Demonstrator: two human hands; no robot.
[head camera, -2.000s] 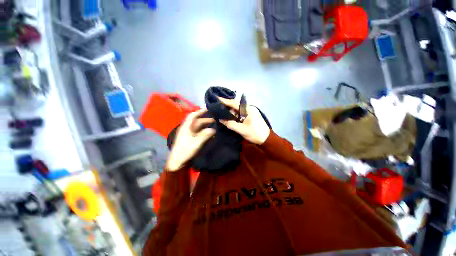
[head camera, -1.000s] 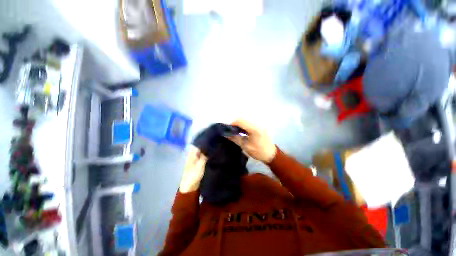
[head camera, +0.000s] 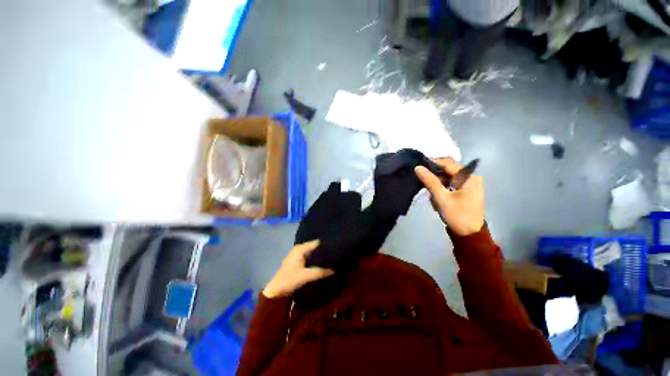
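A black garment (head camera: 345, 228) hangs between my hands in front of my rust-brown top. My left hand (head camera: 300, 272) holds its lower left part, thumb and fingers on the cloth. My right hand (head camera: 457, 194) pinches the garment's upper right end between thumb and fingers. A short dark tool (head camera: 464, 173), perhaps snips, lies in the same hand and sticks out at the upper right. A small white label (head camera: 345, 186) shows at the cloth's upper edge.
A cardboard box (head camera: 278, 169) with clear plastic stands in a blue crate beside a large white table (head camera: 95, 117). Pale cloth (head camera: 397, 121) lies on the grey floor ahead. A person's dark legs (head camera: 463, 48) stand beyond. Blue baskets (head camera: 599, 264) are at the right.
The view has swung to a different part of the room, with the box and white table now at left. My hands have moved apart and the garment is stretched out between them.
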